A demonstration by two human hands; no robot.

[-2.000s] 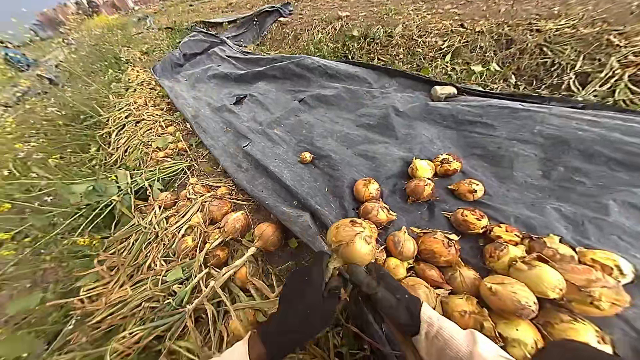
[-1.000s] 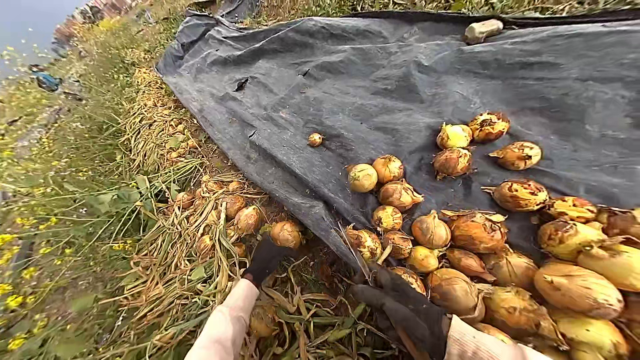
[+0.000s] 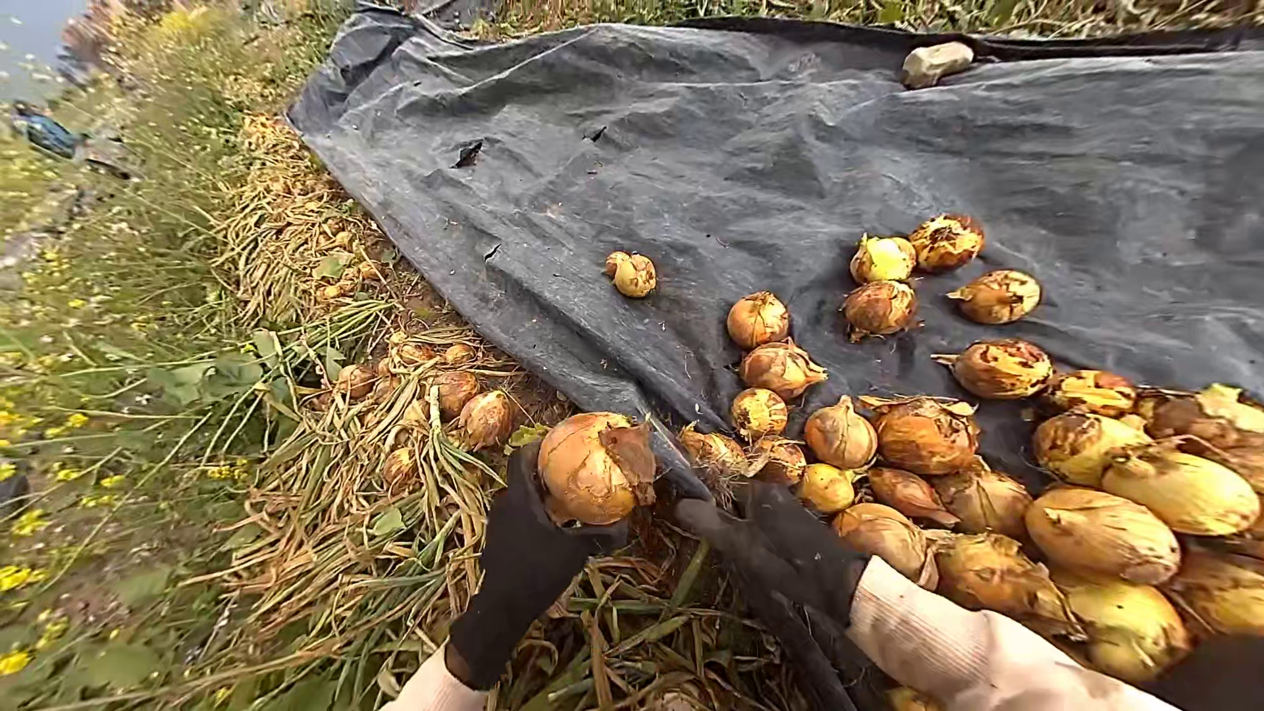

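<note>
My left hand [image 3: 538, 553], in a dark glove, grips a large brown onion [image 3: 591, 469] with loose papery skin. My right hand [image 3: 790, 543], gloved too, is just right of it, by the edge of a dark fabric sheet [image 3: 711, 128]. Whether its fingers hold anything is hard to see. Many onions, among them a large pale one [image 3: 1101, 533], lie piled on the sheet to the right of my right hand. A small onion [image 3: 633, 275] lies apart farther up the sheet. Left of my left hand, more onions [image 3: 486, 420] rest among dry stalks.
A pale stone [image 3: 936, 64] sits on the sheet's far edge. Dried onion stalks [image 3: 326, 553] cover the ground on the left, beside weeds with yellow flowers [image 3: 69, 425]. The sheet has small tears [image 3: 468, 154].
One second ago my left hand was at an onion among the stalks; now it is nearer my right hand, with an onion in it. Two seconds ago both hands were together at a large onion.
</note>
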